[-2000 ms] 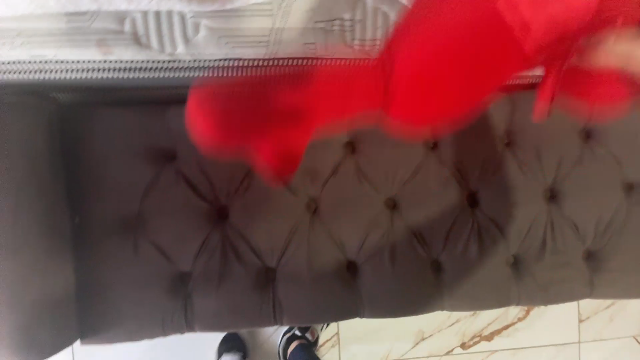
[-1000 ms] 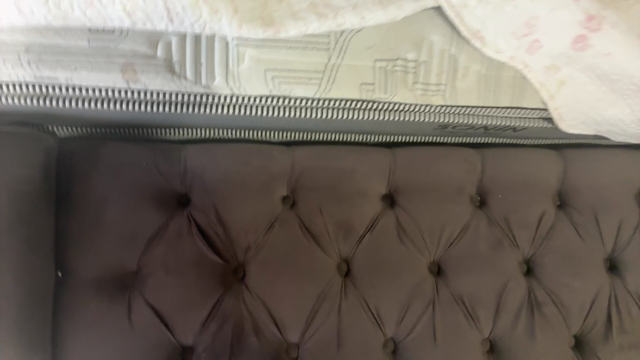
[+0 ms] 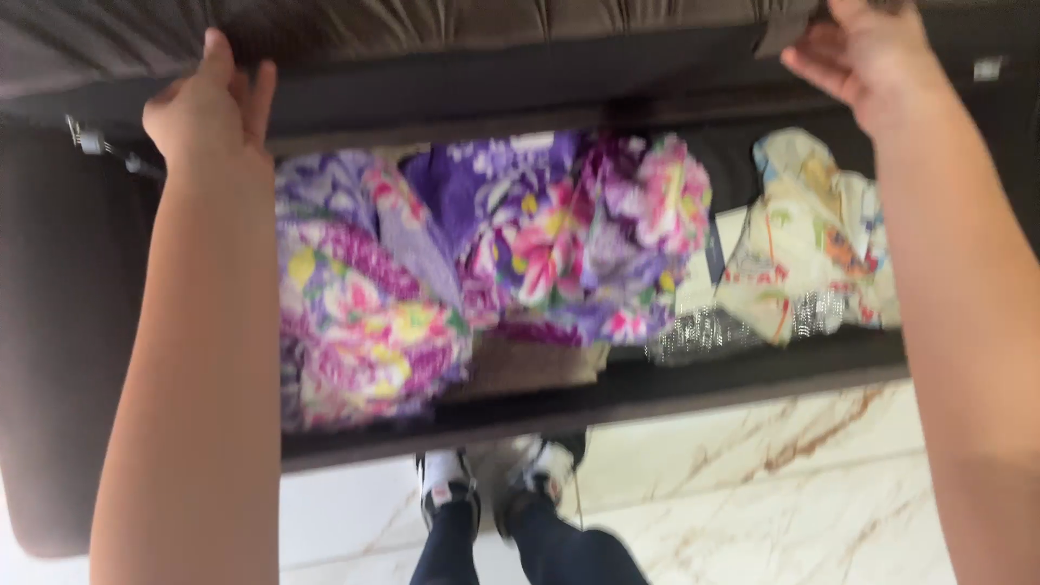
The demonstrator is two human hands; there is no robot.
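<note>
Both my hands grip the front edge of the raised tufted lid [image 3: 455, 28] of a dark upholstered storage bench. My left hand [image 3: 207, 110] is at the lid's left part, its thumb on the padded top. At the right part, my right hand [image 3: 865, 65] holds the edge near a fabric tab; some of its fingers are cut off by the frame's top. Below, in the storage compartment, lie a bunched purple floral cloth [image 3: 561, 236] and a cream patterned cloth [image 3: 812, 244] beside clear plastic [image 3: 703, 333].
A metal hinge arm [image 3: 93, 142] joins lid and bench at the left. The padded bench arm [image 3: 69, 341] stands at the far left, the compartment's front wall [image 3: 520, 426] nearest me. My shoes [image 3: 451, 487] are on the marble-patterned floor [image 3: 756, 463].
The tufted lid, lying flat one second ago, is now lifted, showing the cloths inside. Both my hands have come into view on its edge. The red cloth seen two seconds ago is out of view.
</note>
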